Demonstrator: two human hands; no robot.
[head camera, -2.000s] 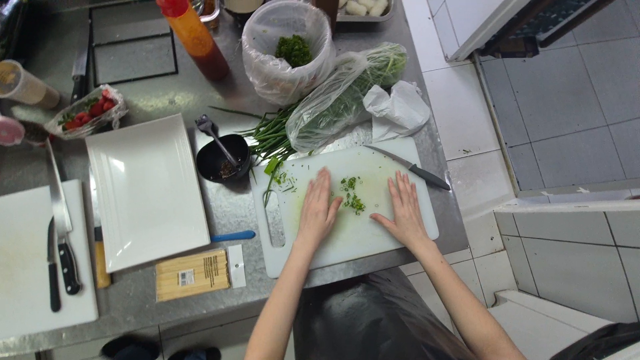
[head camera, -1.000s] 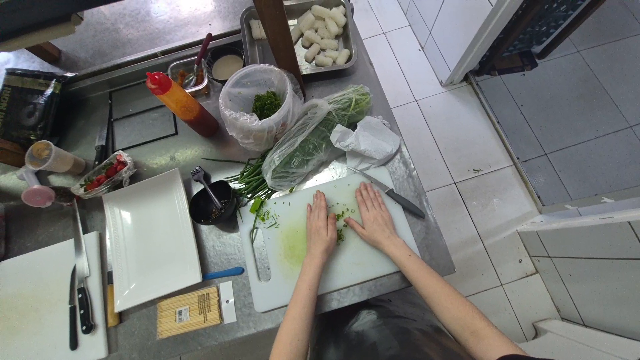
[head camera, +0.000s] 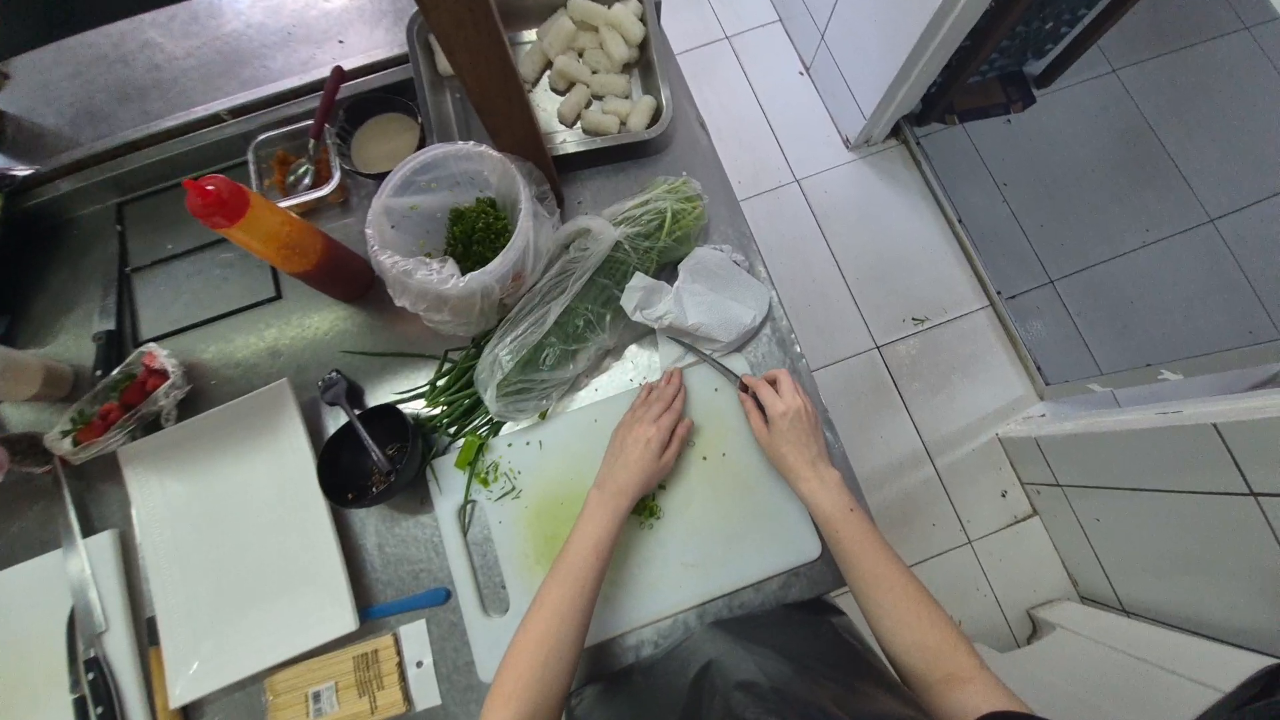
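Observation:
My left hand rests flat on the white plastic cutting board, with nothing seen in it. Chopped green herbs lie beside and partly under its wrist. At the board's far right corner, my right hand has its fingers closed around the handle of a kitchen knife, whose blade points to the upper left. Just beyond the board are a crumpled paper towel and a plastic bag of greens. Long green onions stick out beside the bag, near a few cut pieces on the board.
Behind stand a plastic-lined tub of chopped greens, a sauce squeeze bottle and a metal tray of white rolls. To the left are a black bowl, a white rectangular plate, strawberries and a second board with knives.
My right hand has moved from flat on the board beside my left hand to the knife at the board's right edge, and has taken hold of it. The left hand stays on the board.

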